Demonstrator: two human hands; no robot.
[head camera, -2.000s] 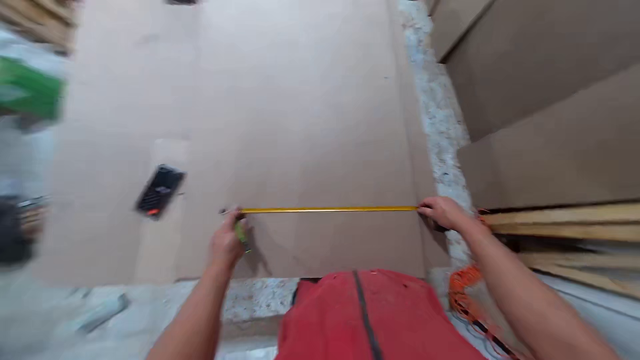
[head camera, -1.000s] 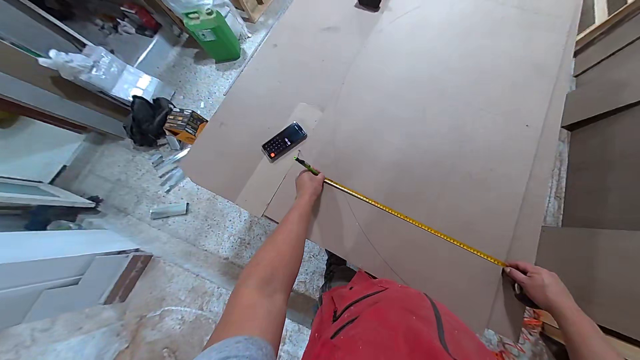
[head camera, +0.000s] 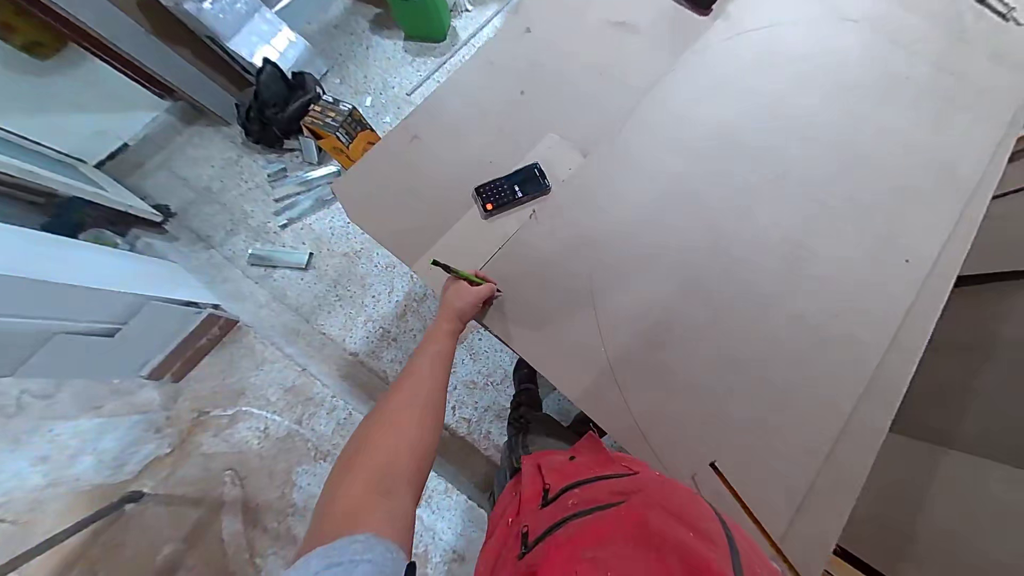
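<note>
My left hand (head camera: 467, 298) is closed around a green and black pen (head camera: 458, 273), its tip near the left front edge of a large greyish board (head camera: 744, 224). A phone (head camera: 512, 190) with a keypad on its screen lies up and to the right of that hand, partly on a narrow strip of board (head camera: 558, 156). A short dark line runs on the board between phone and hand, and a long thin curved line crosses it nearer my body. The yellow tape measure's blade (head camera: 750, 510) shows at the lower right, its end free over the board. My right hand is out of view.
On the speckled floor to the left lie metal profile offcuts (head camera: 304, 192), a single metal piece (head camera: 279, 258), a black bag (head camera: 276, 104) and an orange and black box (head camera: 342, 128). A green container (head camera: 422, 18) stands beyond the board. More boards (head camera: 968, 360) are at the right.
The tape, stretched between both hands earlier, has left my left hand and drawn back to the lower right. My left hand is now at the board's edge with the pen. My right hand has gone out of view.
</note>
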